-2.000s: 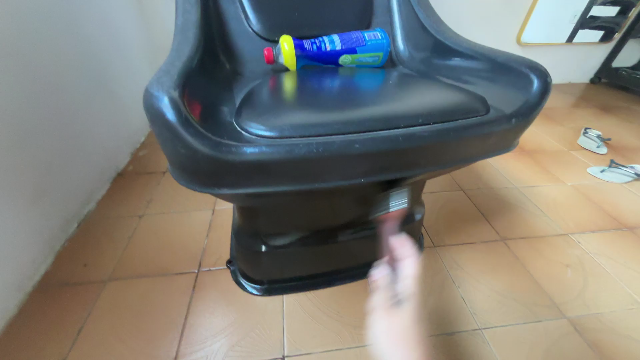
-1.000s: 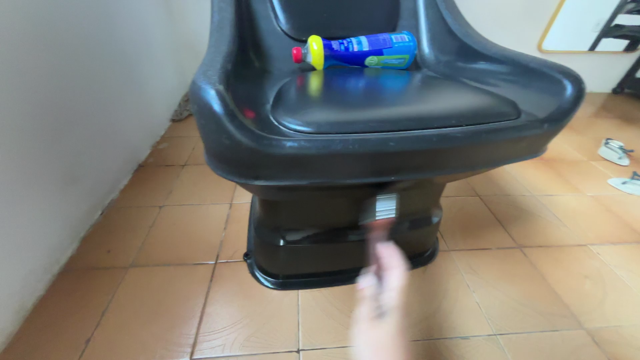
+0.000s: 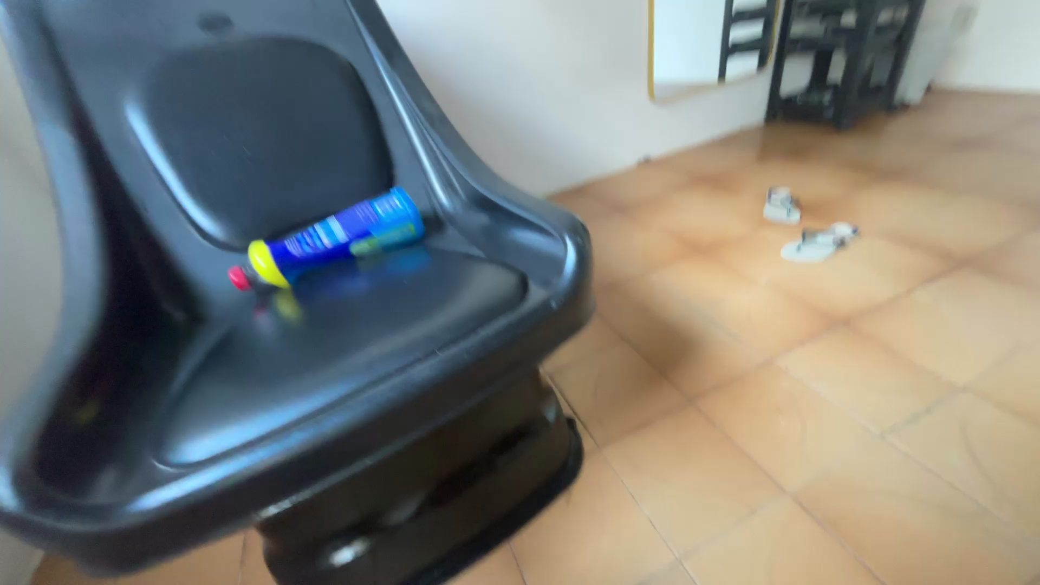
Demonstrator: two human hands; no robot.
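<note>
Neither my left hand nor my right hand shows in the head view now. A black moulded plastic chair (image 3: 504, 325) on a glossy black base (image 3: 422, 479) fills the left side, tilted in the picture. On its seat, close to the backrest, a blue bottle (image 3: 349, 231) with a yellow collar and a red tip lies on its side, the tip pointing left. The brush seen earlier is out of view.
A pair of light flip-flops (image 3: 819, 242) lies on the tiled floor (image 3: 731, 422) at the right. A gold-framed mirror (image 3: 691, 45) is at the white wall, beside a dark shelf unit (image 3: 849, 61).
The hand with the brush, in front of the chair's base in both earlier frames, has gone out of view. The view has swung right and come closer to the chair. The bottle still lies on the seat.
</note>
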